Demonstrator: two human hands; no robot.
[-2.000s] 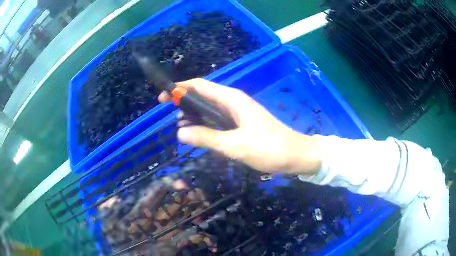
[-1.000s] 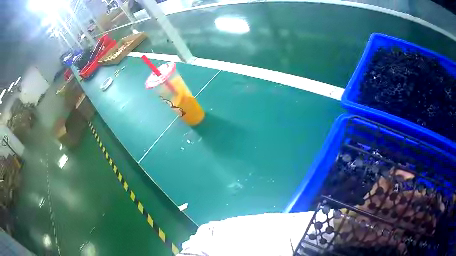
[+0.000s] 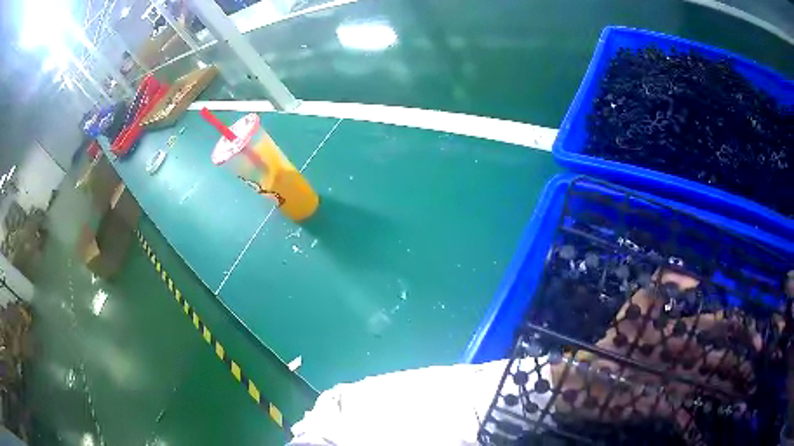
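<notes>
A black sprue frame (image 3: pixel 528 381) with rows of small round moulded parts lies at a slant over the near blue bin (image 3: pixel 514 292), at the lower right. My left hand (image 3: pixel 649 335) is beneath the frame, seen through its bars, and holds it from below. The fingers are partly hidden by the bars and parts. A white sleeve runs in from the bottom edge. Loose dark cut parts (image 3: pixel 585 300) lie in the near bin under the frame. My right hand and any cutters are out of the picture.
The far blue bin (image 3: pixel 581 104), heaped with small black pieces, stands against the near one. A yellow-orange drink cup (image 3: pixel 283 179) with a red straw stands on the green surface. Red and brown trays (image 3: pixel 178 96) lie further off. Yellow-black tape (image 3: pixel 205 335) marks the floor at left.
Since two seconds ago the view has swung left; my right hand with the cutters has left the picture. Over the last second the cup and bins have shifted slightly left in view.
</notes>
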